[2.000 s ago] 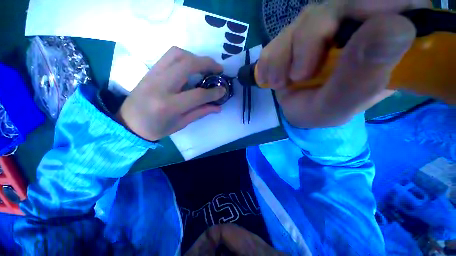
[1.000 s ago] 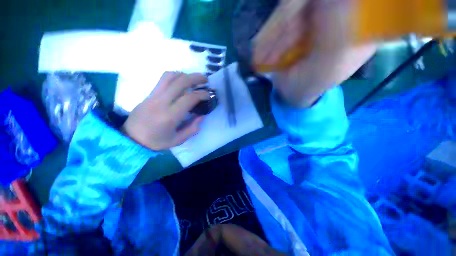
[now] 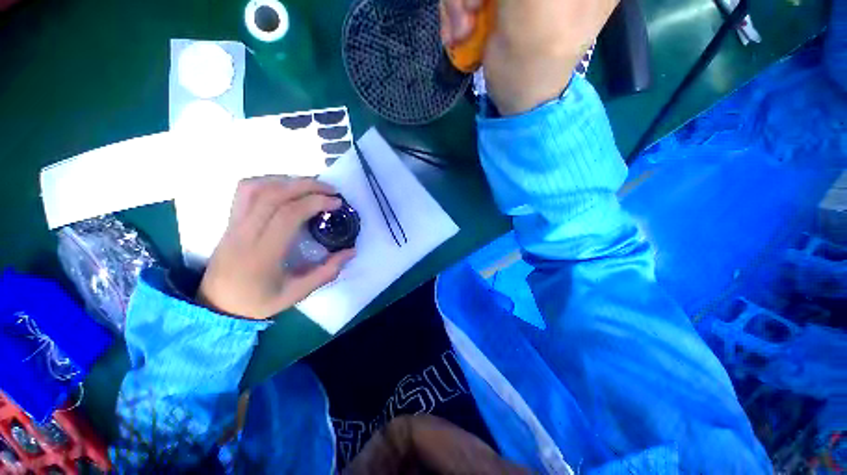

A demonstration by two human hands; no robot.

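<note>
My left hand (image 3: 269,243) holds a round black glossy watch case (image 3: 334,224) between thumb and fingers over the white paper sheet (image 3: 423,218). Tweezers (image 3: 381,193) lie on the paper just right of the case. My right hand (image 3: 529,42) is at the top edge, partly cut off, and grips the orange screwdriver (image 3: 471,42), of which only a part shows. A dark round screw tray (image 3: 399,60) with a mesh-like surface lies left of my right hand.
An adhesive sheet with black half-moon pads (image 3: 332,133) crosses another with round pieces (image 3: 206,70). A tape roll (image 3: 267,19) stands behind. At left are a clear plastic bag (image 3: 104,263), a blue parts box (image 3: 46,339) and a red compartment tray (image 3: 46,436). A cable (image 3: 683,88) runs at right.
My right hand has moved the orange screwdriver up and away from the case to the top edge. My left hand still holds the case. The view has shifted, showing the full dark tray and the tape roll.
</note>
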